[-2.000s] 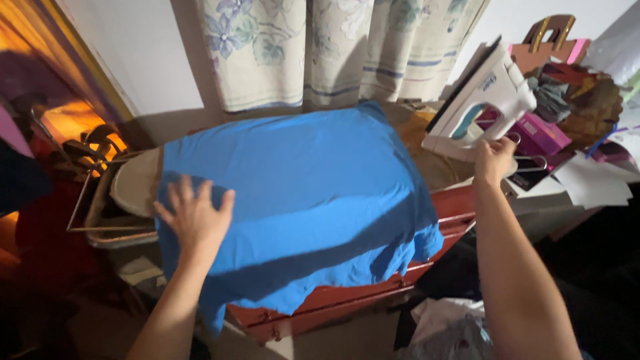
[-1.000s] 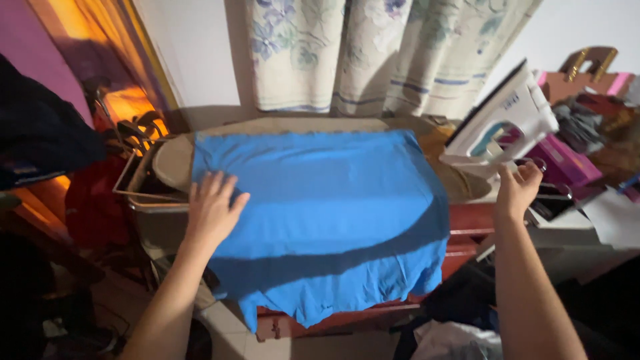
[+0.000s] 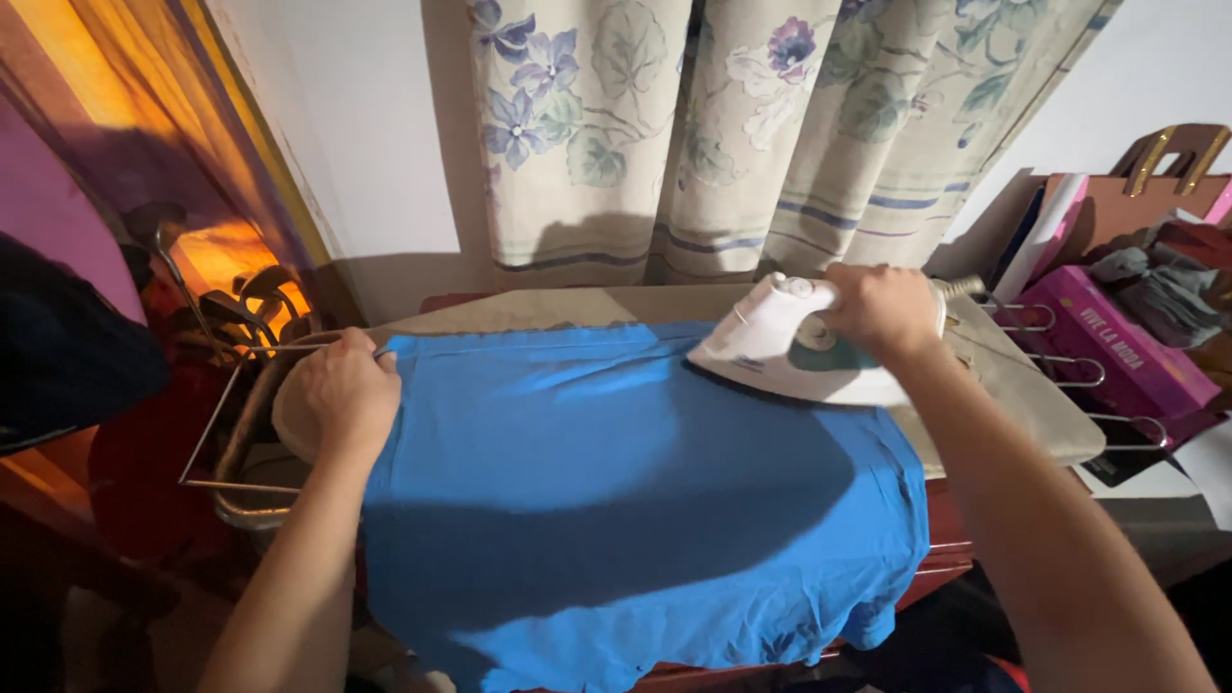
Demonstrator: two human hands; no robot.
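Note:
A blue cloth garment (image 3: 577,462) lies spread over a beige ironing board (image 3: 1020,414), its lower part hanging over the near edge. My right hand (image 3: 885,308) grips the handle of a white clothes iron (image 3: 770,332), which rests soleplate down on the upper right part of the cloth, its tip pointing left. At the upper left corner of the cloth, my left hand (image 3: 351,390) is closed with the cloth's edge pinched between thumb and fingers.
Behind the board hangs a floral curtain (image 3: 577,144). Wire hooks and a pink box (image 3: 1121,337) are at the right, near a brown bag with handles. A metal wire frame (image 3: 207,433) surrounds the board's left end. Red furniture (image 3: 938,553) stands underneath.
The iron, tilted up at the board's right end before, is now down on the cloth in my right hand. My left hand, earlier flat on the cloth, has closed at its upper left corner.

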